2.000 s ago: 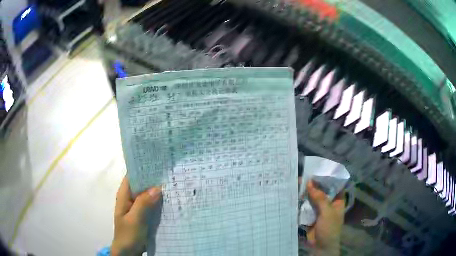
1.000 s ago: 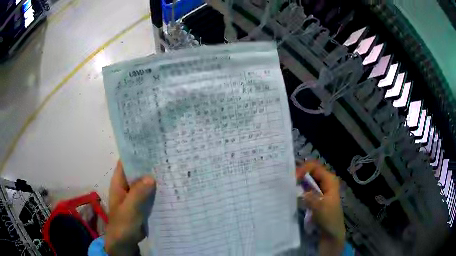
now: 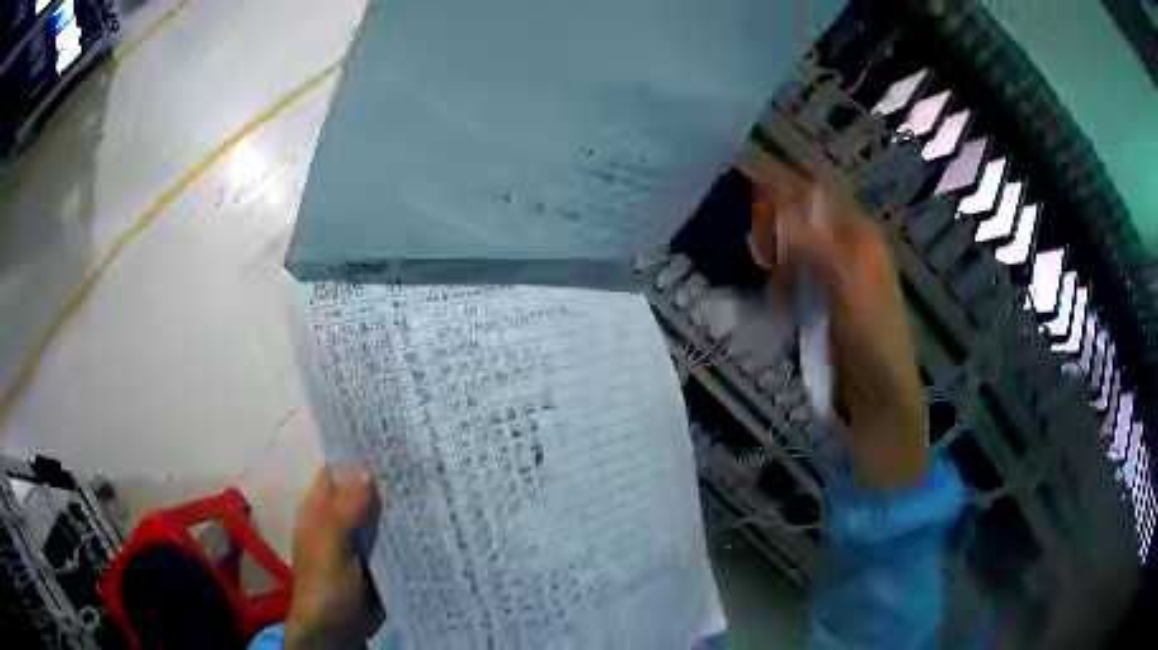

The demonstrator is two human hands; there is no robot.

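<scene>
The pad of record sheets (image 3: pixel 533 457) is in front of me, its lower page covered with a printed grid and handwriting. Its top page (image 3: pixel 533 140) is lifted and turned up, its pale underside towards me. My left hand (image 3: pixel 333 546) grips the pad's lower left edge. My right hand (image 3: pixel 832 273) is raised and blurred at the right of the pad. A white item (image 3: pixel 813 349), perhaps paper or a pen, is held in it; its outline is unclear.
A rack with white cables (image 3: pixel 876 203) runs along the right, with a row of glowing phones (image 3: pixel 1003 203) standing on edge. A red stool (image 3: pixel 241 508) stands at lower left, beside a metal frame (image 3: pixel 57 546). A yellow line (image 3: pixel 159 203) crosses the pale floor.
The top page has been turned up, showing the page beneath. My right hand has moved up from beside the pad's lower right edge. My left hand still grips the pad.
</scene>
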